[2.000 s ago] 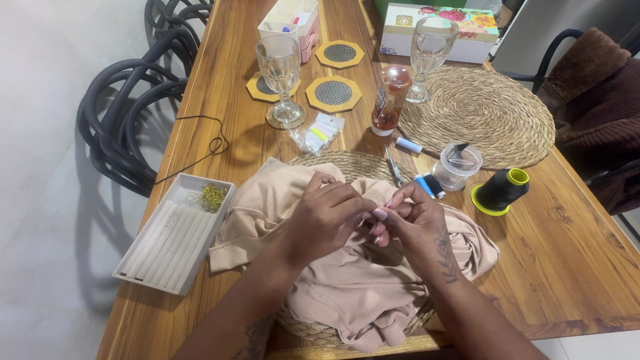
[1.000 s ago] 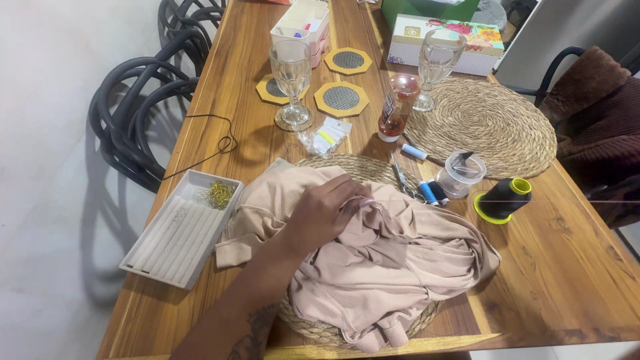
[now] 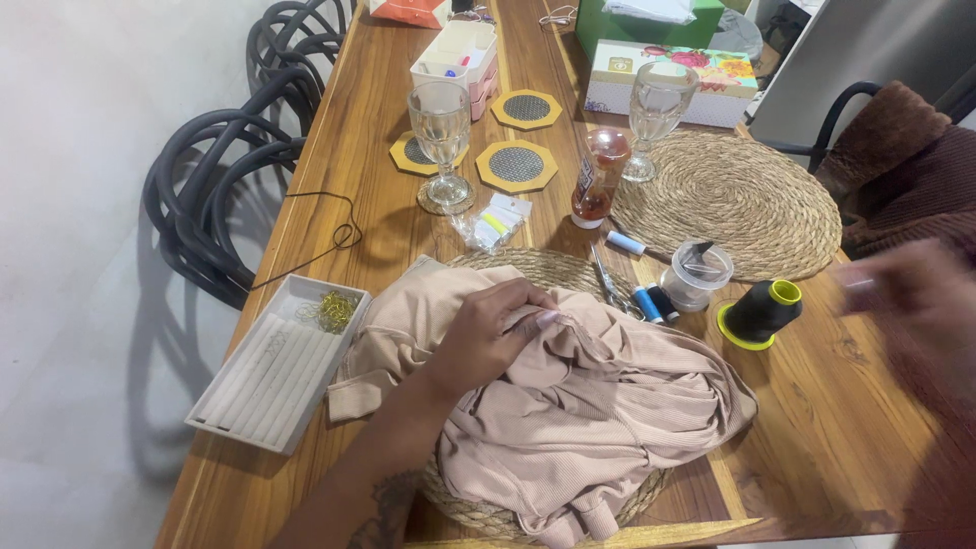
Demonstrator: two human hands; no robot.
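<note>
A beige ribbed garment [image 3: 564,427] lies bunched on a round woven placemat [image 3: 457,511]. My left hand [image 3: 496,328] pinches a fold of its fabric between thumb and fingers, near the garment's upper middle. Out at the right edge, above the table, my right hand [image 3: 915,297] is blurred; whether it holds a needle or thread cannot be seen. Behind the garment lie metal scissors [image 3: 614,286], a blue thread spool [image 3: 647,304] and a dark spool [image 3: 662,302]. A black thread cone [image 3: 761,313] with a yellow-green base stands nearer my right hand.
A jewellery tray [image 3: 278,366] holds gold-coloured chain at the left. Beyond the garment stand a clear round container [image 3: 695,278], a reddish bottle [image 3: 600,179], two glass goblets [image 3: 440,126] and octagonal coasters [image 3: 518,165]. Another woven placemat [image 3: 732,198] lies at the back right.
Two seconds ago both hands were together over the garment. My right hand was out of view one second ago and now shows at the right edge. My left hand still pinches the fabric.
</note>
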